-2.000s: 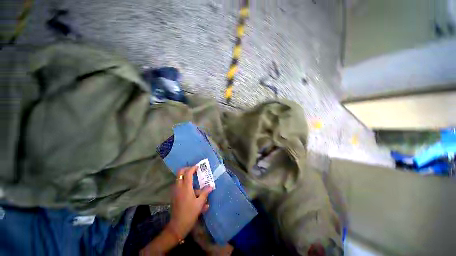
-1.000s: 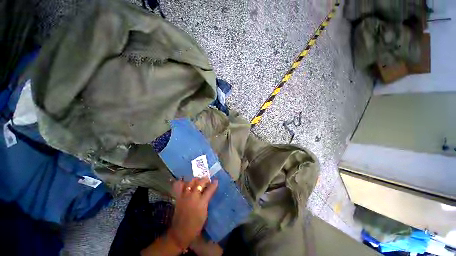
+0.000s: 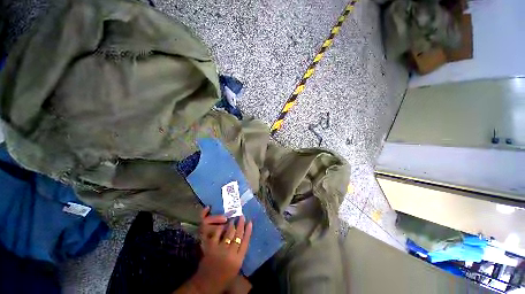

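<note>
A light blue cut denim bundle (image 3: 259, 232) lies slanted in front of me, with a darker layer at its upper left end and a pale band around it. A white printed label (image 3: 231, 200) is on top. My left hand (image 3: 221, 252), with two rings, presses on the bundle, its fingertips at the label's lower edge. My right hand (image 3: 242, 285) shows only as a small part under the bundle's lower end; its fingers are hidden. Behind is a large khaki-green woven sack (image 3: 132, 103), slumped. Another gathered sack opening (image 3: 314, 178) is to the right.
Blue denim pieces (image 3: 34, 201) with a white label lie at the left. A dark blue piece (image 3: 230, 95) lies beside the sack. Yellow-and-black tape (image 3: 311, 69) and a dark cord (image 3: 319, 127) are on the speckled floor. Sacks and a cardboard box (image 3: 429, 59) stand far back by the wall.
My left hand's fingers have gone from pinching the label to lying spread across the bundle just below it. The view has swung, showing more wall and the far box.
</note>
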